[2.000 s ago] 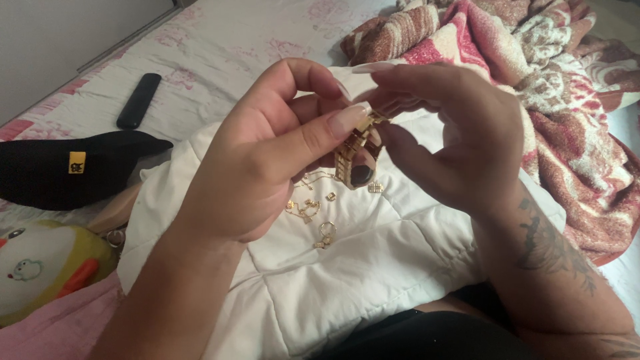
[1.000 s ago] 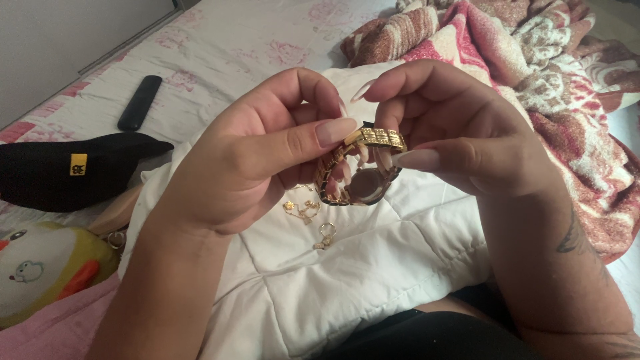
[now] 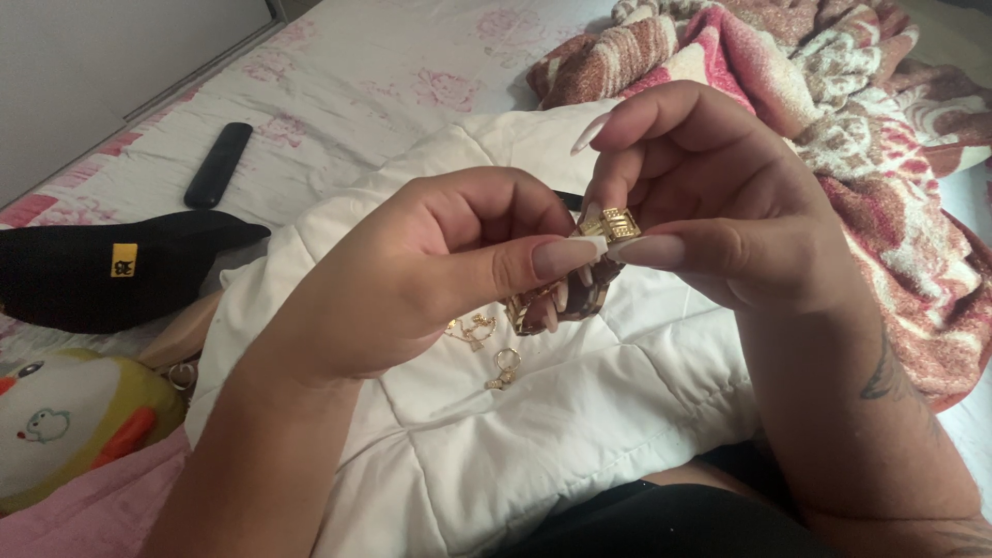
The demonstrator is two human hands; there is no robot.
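Note:
Both hands hold a gold-coloured wristwatch with a metal link band (image 3: 620,224) above a white quilted cover (image 3: 465,457). My left hand (image 3: 434,271) has its thumb pressed on the band and its other fingers curled behind and through the loop. My right hand (image 3: 721,201) pinches the patterned links between thumb and a finger, with its index finger raised. The dark part of the watch hangs lower, partly hidden by fingers. Below the watch, a thin gold chain (image 3: 474,333) lies on the cover, and nearer to me are gold rings or earrings (image 3: 506,364).
A black remote-like object (image 3: 219,165) lies at the back left on the floral sheet (image 3: 372,93). Left of my forearm are a black pouch-like item (image 3: 85,271) with a yellow tag and a plush bird (image 3: 70,418). A patterned red and brown blanket (image 3: 868,132) is bunched at the right.
The watch has turned in my hands: its patterned links now sit between both thumbs, and the band loop hangs lower left. My right index finger is lifted higher than a second ago.

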